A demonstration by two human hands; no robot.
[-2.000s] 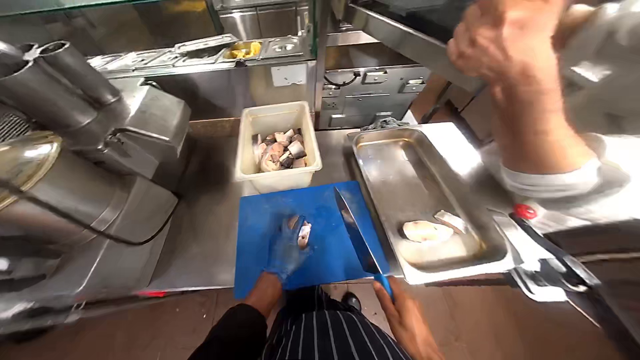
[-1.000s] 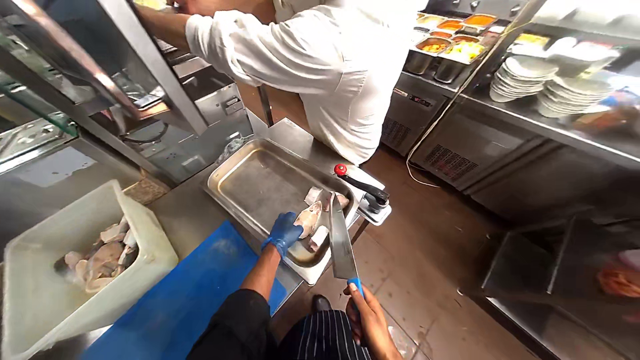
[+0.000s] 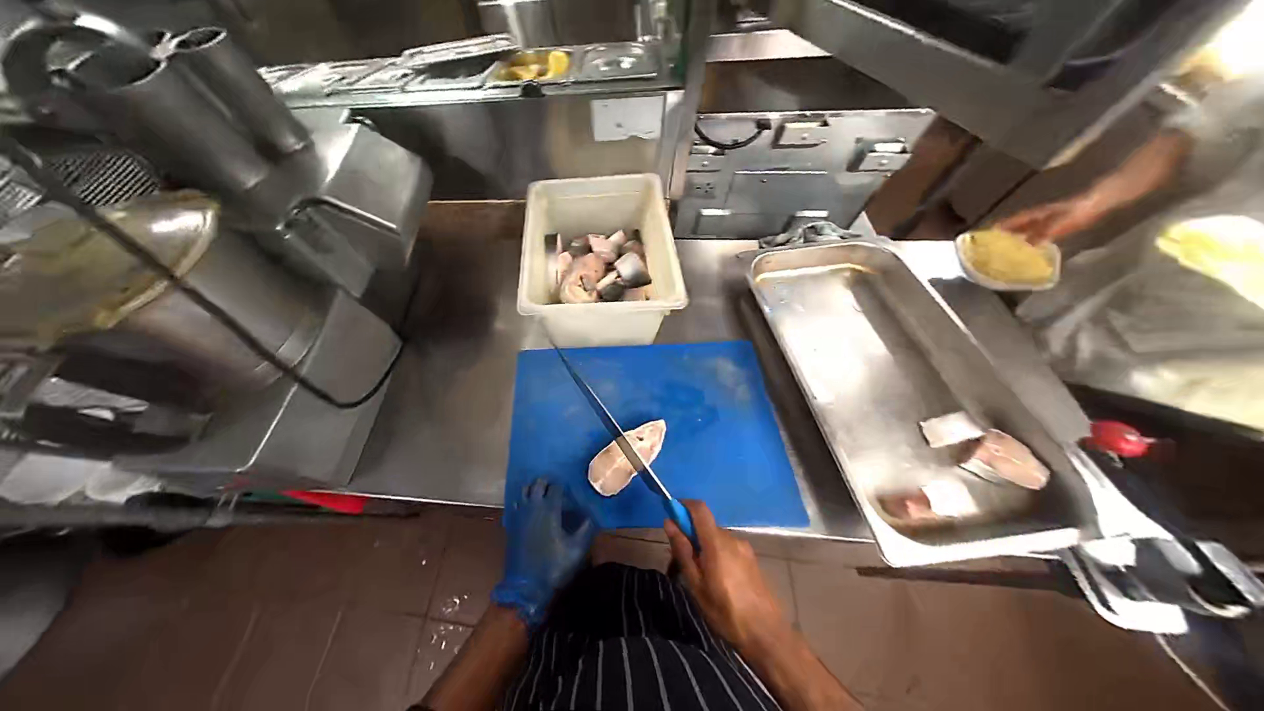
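My right hand (image 3: 726,573) grips the blue handle of a long chef's knife (image 3: 592,400). Its blade lies across a fish steak (image 3: 609,474) on the blue cutting board (image 3: 711,474). Just left of the steak, at the board's near edge, is my left hand (image 3: 545,543) in a blue glove, fingers apart, holding nothing. Beyond the board stands a white plastic tub (image 3: 602,321) with several fish chunks (image 3: 602,267). To the right, a steel tray (image 3: 829,385) holds several fish pieces (image 3: 1005,459).
A large steel machine (image 3: 336,267) with a hanging cord stands on the left. At the right, a person's hand (image 3: 1047,219) holds a bowl of yellow food (image 3: 1009,259). A red-knobbed utensil (image 3: 1121,437) lies beside the tray. Steel food pans (image 3: 617,61) line the back.
My gloved left hand, at fish in the tray one second ago, is now at the board. The knife has moved from the tray onto the steak. The view has swung back left.
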